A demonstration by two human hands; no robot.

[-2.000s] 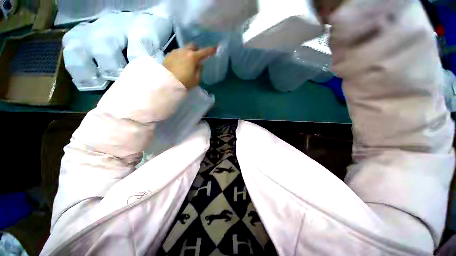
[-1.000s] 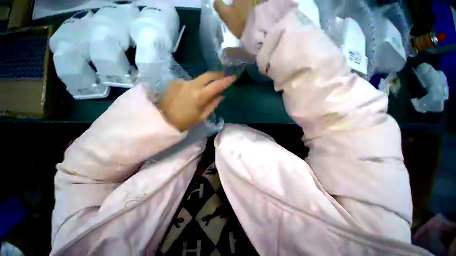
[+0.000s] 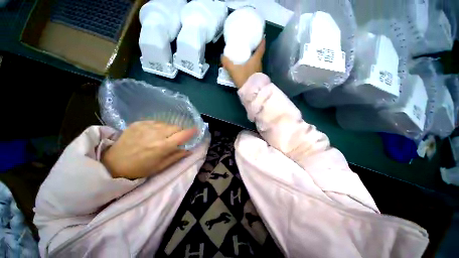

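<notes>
My right hand (image 3: 247, 64) grips a white security camera (image 3: 244, 33) from below its rounded head, over the green bench mat (image 3: 224, 103). My left hand (image 3: 151, 147) is on a clear air-column bag (image 3: 151, 101), which is spread open above my lap at the bench's front edge. The fingers lie over the bag's near side; part of the grip is hidden. Two more unbagged cameras (image 3: 199, 35) stand to the left of the held one, base plates toward me.
Several bagged cameras (image 3: 322, 50) stand at the right with printed labels showing. A shallow tray box (image 3: 75, 45) with gridded contents is at the back left. A dark blue cloth (image 3: 400, 147) lies at the right front edge.
My right hand has moved from the bagged cameras to an unbagged one and gripped it. My left hand has moved down and left, with an air-column bag now open at it. The view has shifted.
</notes>
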